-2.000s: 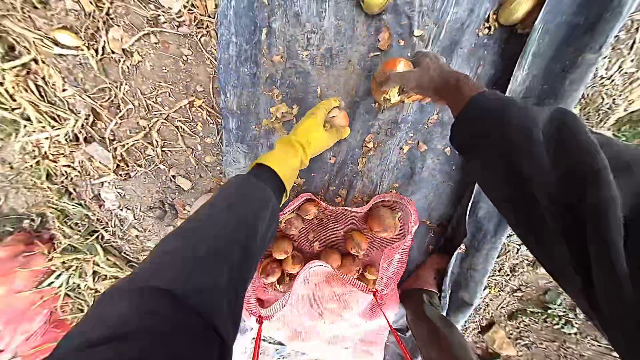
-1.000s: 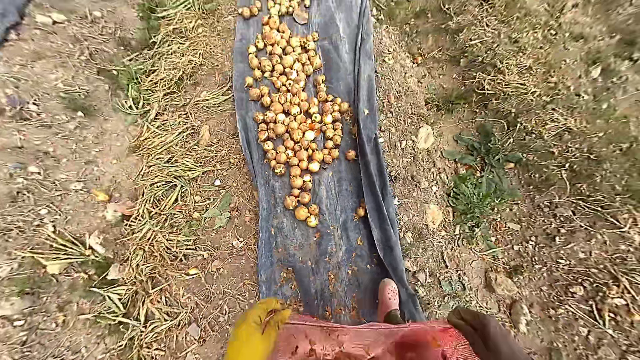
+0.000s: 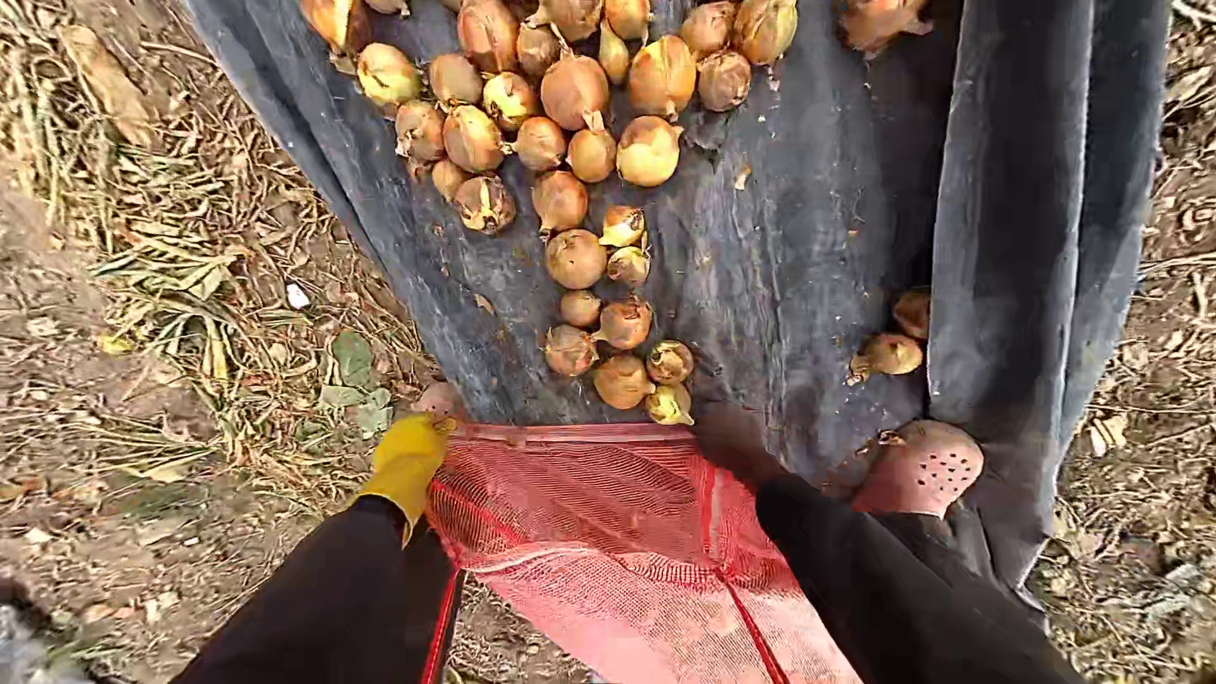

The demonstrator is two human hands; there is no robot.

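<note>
A red mesh bag [image 3: 608, 532] stretches between my hands, its rim lying across the dark plastic sheet [image 3: 798, 237]. My left hand [image 3: 408, 465], in a yellow glove, grips the rim's left corner. The right corner is held by my right hand [image 3: 736, 442], which is blurred and partly dark against the sheet. Just beyond the rim lie several brown onions, the closest a small yellowish onion [image 3: 670, 404] beside a rounder onion [image 3: 623, 382]. From there a heap of onions [image 3: 575, 92] spreads to the top of the view. What the bag holds cannot be made out.
A pink clog [image 3: 921, 470] stands on the sheet right of the bag, near two loose onions [image 3: 888, 354]. Another clog's tip [image 3: 439, 399] shows by my left hand. The sheet's right edge is folded up [image 3: 1016, 237]. Dry stalks and soil [image 3: 190, 285] border the sheet.
Two seconds ago each hand held an onion above the bag; now both grip the bag's rim. Since one second ago, the onion heap has come much closer to the bag.
</note>
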